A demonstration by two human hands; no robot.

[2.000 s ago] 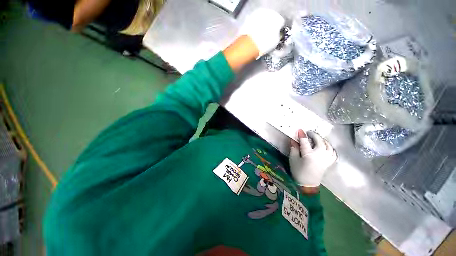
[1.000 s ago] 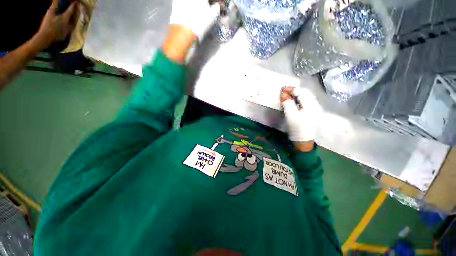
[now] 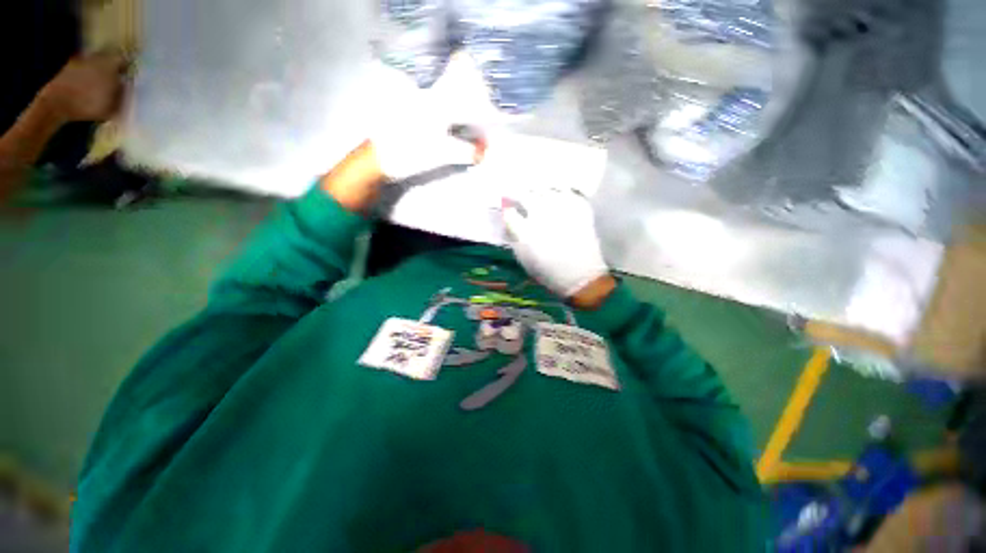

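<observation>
A pale sheet-metal panel (image 3: 568,162) lies in front of me near the table's front edge, washed out by glare. My left hand (image 3: 416,130), in a white glove with bare fingertips, is over the panel's left part. My right hand (image 3: 554,238), gloved the same way, is at the panel's front side with its fingertips on or just above it. The frame is blurred, so any small fastener at the fingertips cannot be made out. Clear bags of silver-blue fasteners (image 3: 514,54) stand just beyond the panel.
Another bag of fasteners (image 3: 703,130) is farther right. Grey stacked housings (image 3: 833,140) are at the right of the metal table (image 3: 216,97). Another person's hand (image 3: 87,86) is at the far left. Cardboard (image 3: 951,302) and blue items (image 3: 887,475) are at the right.
My left hand has come from the small fastener bag back over the panel. My right hand has moved closer to it. The view has shifted and blurred.
</observation>
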